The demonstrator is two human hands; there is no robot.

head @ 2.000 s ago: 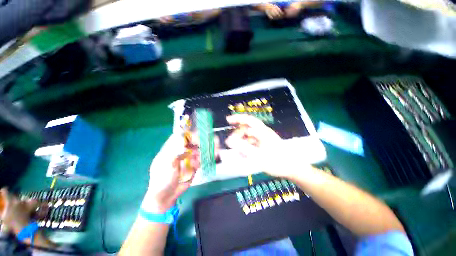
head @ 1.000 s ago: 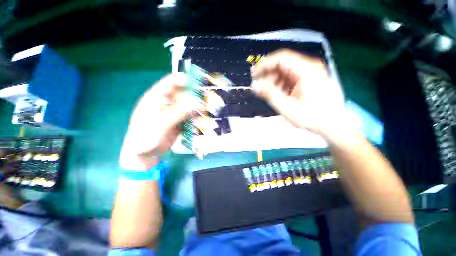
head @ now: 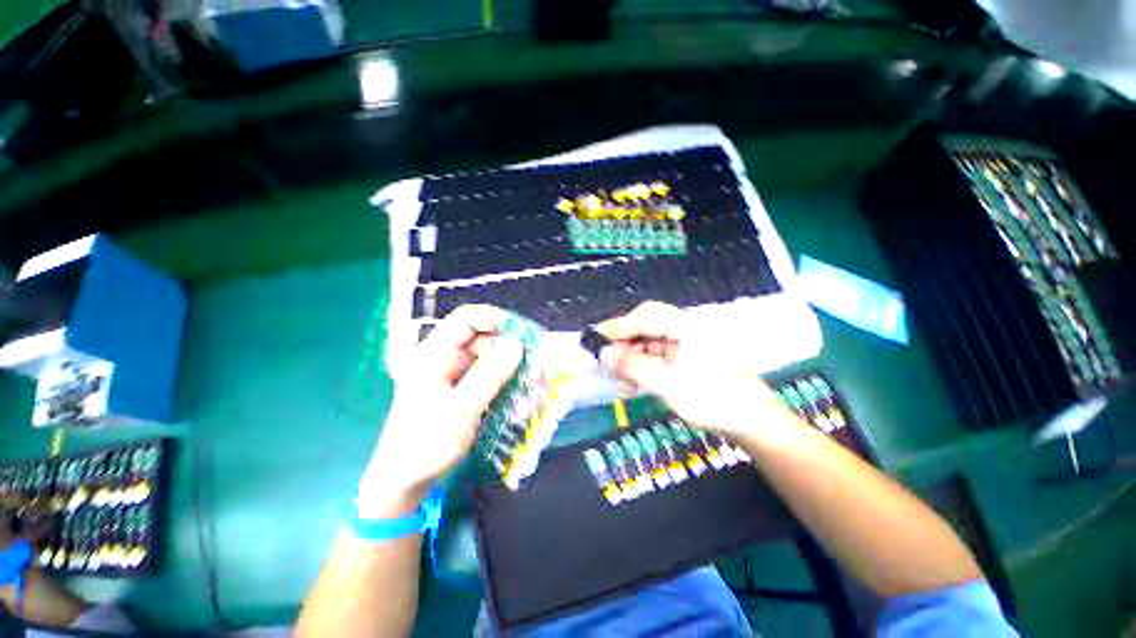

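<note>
My left hand (head: 451, 386), with a blue wrist strap, holds a green board panel (head: 521, 409) with yellow-and-white ends pointing down to the right. My right hand (head: 667, 361) pinches a small black part (head: 593, 340) just right of the panel. Rows of black parts (head: 498, 237) lie on the white sheet (head: 779, 327). Another board panel (head: 627, 234) with yellow ends lies on the black parts. The black work tray (head: 561, 548) nearest my body bears a row of small circuit boards (head: 660, 456), partly hidden by my right forearm.
A tall black tray stack (head: 965, 312) with boards on top stands at right. A pale blue slip (head: 855, 299) lies right of the sheet. A blue box-shaped machine (head: 131, 330) stands at left, above a coworker's tray of boards (head: 156, 511). A coworker's hand with a blue strap shows at the left edge.
My right hand has moved down from over the black parts and now holds a black part near the panel. The panel in my left hand is turned, ends downward. The camera view has shifted.
</note>
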